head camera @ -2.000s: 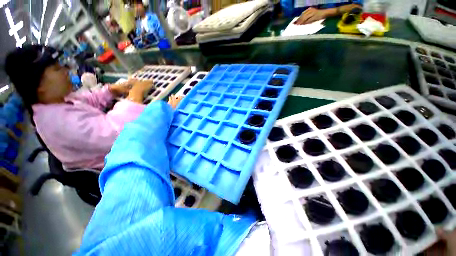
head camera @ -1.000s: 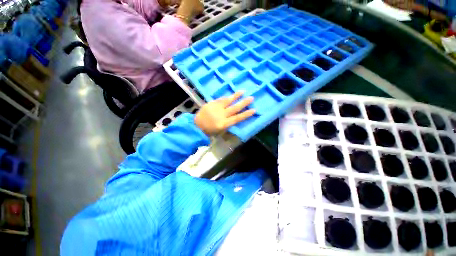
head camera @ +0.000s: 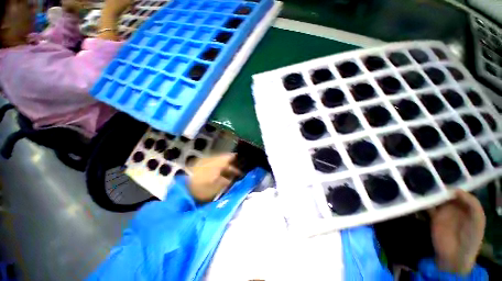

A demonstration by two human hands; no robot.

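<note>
A white parts tray (head camera: 330,217), its square pockets holding round black units, lies in front of me at the right. My right hand (head camera: 458,228) is at its near right edge, with fingertips on the rim, and holds it. My left hand (head camera: 212,175) is blurred, left of the white tray and in front of my body. Its fingers look spread, and no held thing can be made out. The blue parts tray (head camera: 148,88) is at the upper left on a white layer (head camera: 234,71). Black units fill its right-hand column; the other visible pockets are empty.
A lower side tray (head camera: 146,178) with black units is below the bench, beside my left hand. A person in a pink sleeve (head camera: 71,82) sits at the left, by a black chair. Another white tray (head camera: 490,52) is at the far right. The benchtop (head camera: 308,49) is green.
My left hand has come off the blue tray and moved down towards my body. My right hand is now plainly in view at the white tray. The camera view has shifted.
</note>
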